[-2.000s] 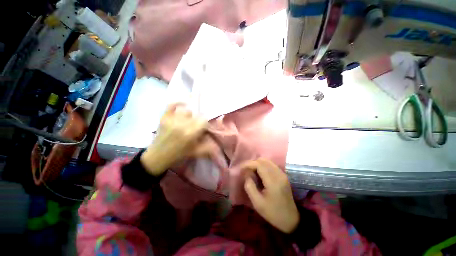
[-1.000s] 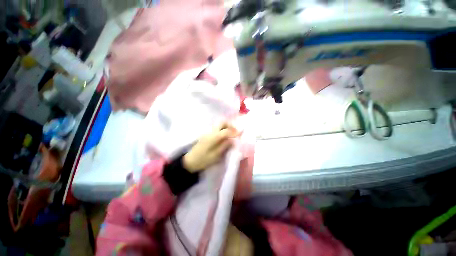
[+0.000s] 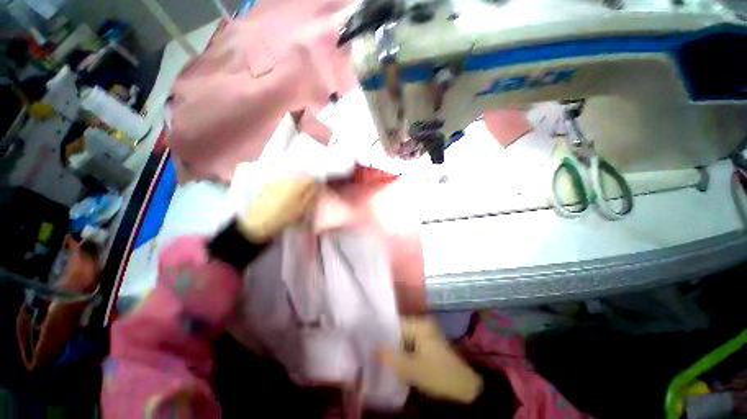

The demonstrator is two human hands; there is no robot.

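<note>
The pink garment [image 3: 328,303] hangs over the table's front edge, pale reverse side showing, with a darker pink strip down it. A brighter pink part lies left of and below the presser foot [image 3: 406,149]. My left hand [image 3: 282,204] is closed on the garment's upper left part, fingertips hidden by blur and cloth. My right hand [image 3: 432,360] is blurred at the garment's lower right edge, below the table edge; its grip cannot be made out. More pink cloth [image 3: 246,90] lies spread behind, left of the needle.
The sewing machine [image 3: 573,90] stands at the upper right. White-and-green-handled scissors [image 3: 591,186] lie right of the needle, beside a small pink scrap [image 3: 508,126]. A graduated strip [image 3: 524,282] runs along the front edge. A green-rimmed basket [image 3: 713,372] is at lower right; cluttered bottles [image 3: 110,114] stand left.
The view has shifted, and the garment is turned with its pale side up and spread wider. My left hand has moved left and up; my right hand has come back into clearer view.
</note>
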